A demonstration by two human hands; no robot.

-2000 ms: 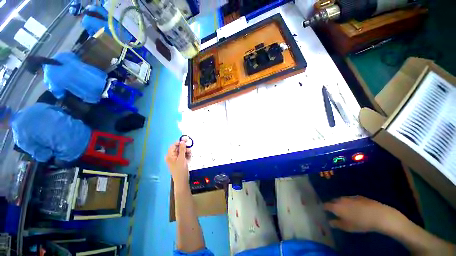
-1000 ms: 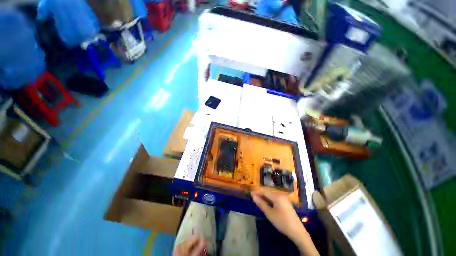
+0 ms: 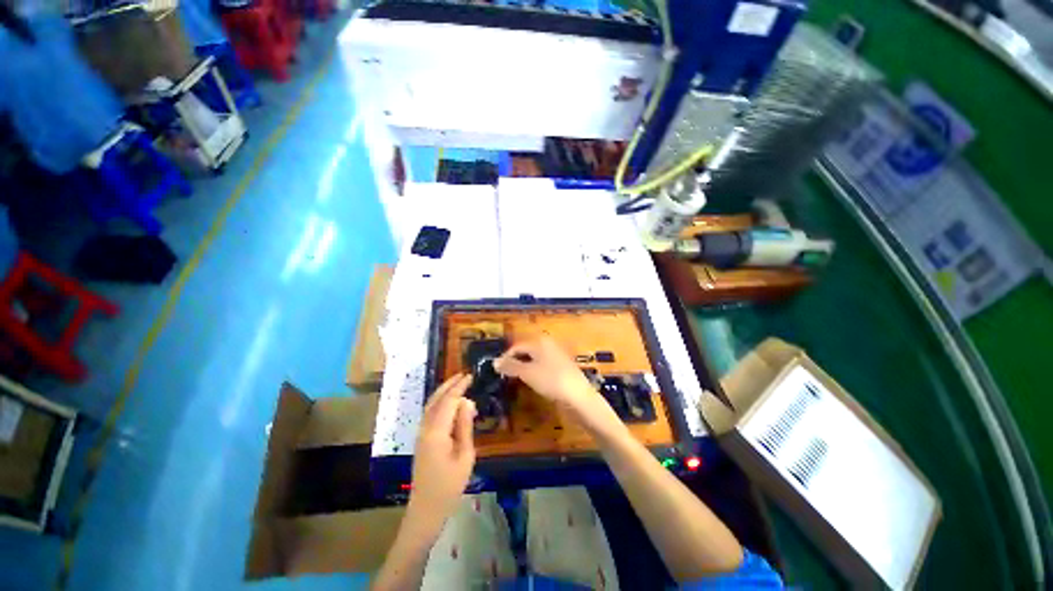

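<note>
The orange fixture plate [image 3: 559,429] lies in its dark frame at the table's front. My left hand [image 3: 446,433] and my right hand [image 3: 547,369] meet over the black left fixture nest [image 3: 490,406]. Their fingertips are at its upper part, left hand on the near left side, right hand on the right. A small dark round shape with a pale centre, apparently the ring part [image 3: 485,367], shows between the fingertips. Whether either hand pinches it or it sits in the nest is too blurred to tell. The right fixture nest [image 3: 626,398] has no hand on it.
An open carton with a white strip sheet [image 3: 854,491] stands right. Behind it, a heat gun [image 3: 756,248] lies on a brown block [image 3: 733,284]. A black pad [image 3: 431,241] lies back left. The press gantry [image 3: 508,87] spans the back. An empty carton [image 3: 335,543] stands lower left.
The view has swung round and down onto the plate. My left hand has risen from the lap to the left nest. My right hand has moved left from the plate's front edge to it.
</note>
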